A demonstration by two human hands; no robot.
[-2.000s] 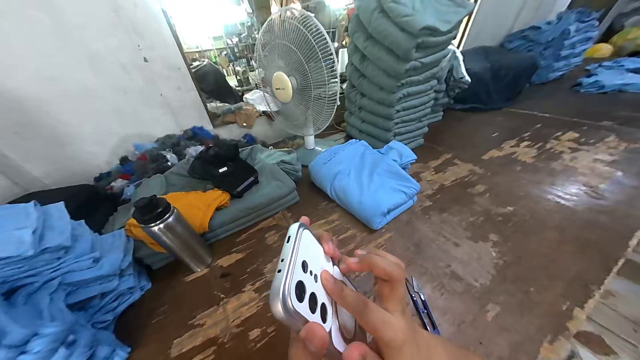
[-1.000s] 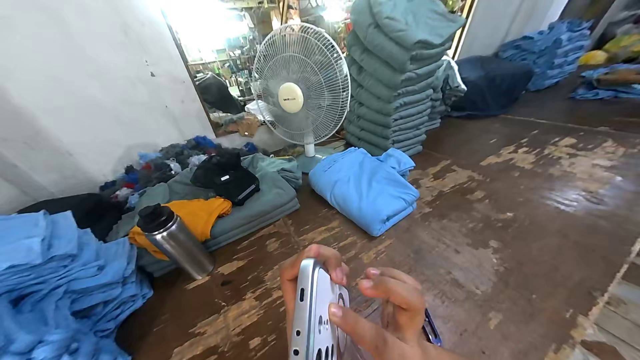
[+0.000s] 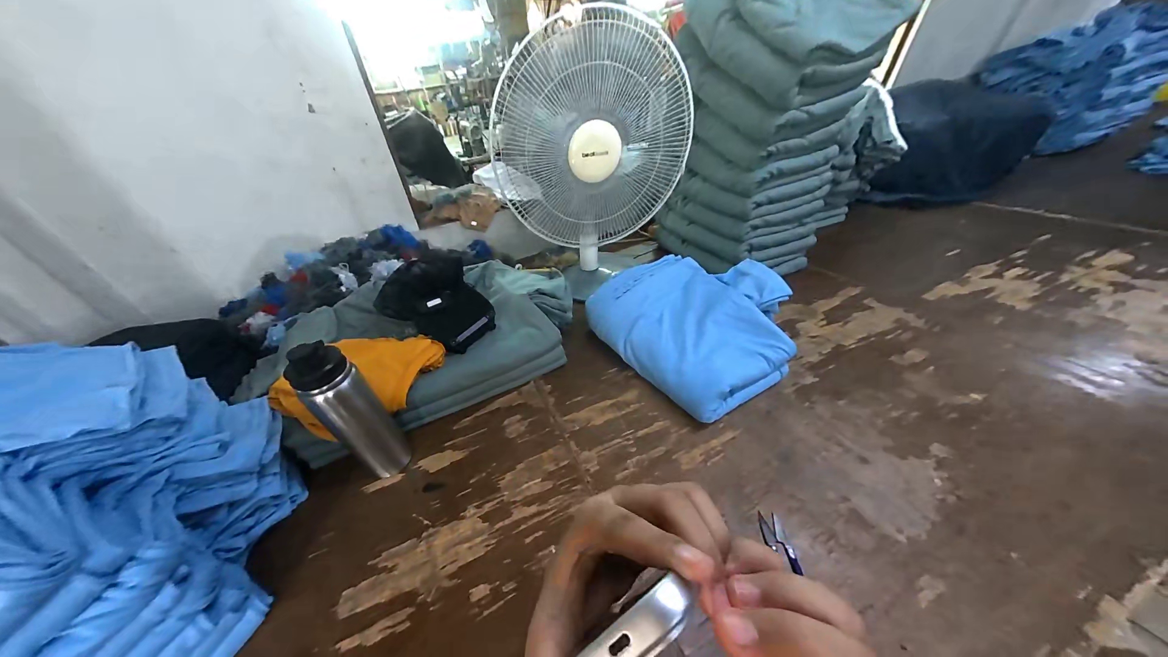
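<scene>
A phone (image 3: 646, 620) with a silver edge and a port in it shows at the bottom of the head view, partly cut off by the frame. My left hand (image 3: 630, 538) curves around its far side, with the thumb and fingers near its corner. My right hand (image 3: 789, 607) has its fingertips pinched together against the left fingertips beside that corner; whether something small lies between them cannot be told. Just beyond my right hand, thread snips (image 3: 780, 543) with a dark blue handle lie on the worn brown tabletop, partly hidden by the fingers.
A folded light blue garment (image 3: 693, 333) lies ahead, before a white fan (image 3: 593, 151) and a tall stack of grey-green garments (image 3: 762, 137). At left are a steel bottle (image 3: 356, 415), an orange cloth (image 3: 388, 370), a black cap (image 3: 438, 306) and piled blue garments (image 3: 128, 493).
The phone has turned from showing its camera side to showing its end edge, and sits lower. My right hand has closed in, its fingertips now meeting those of my left hand.
</scene>
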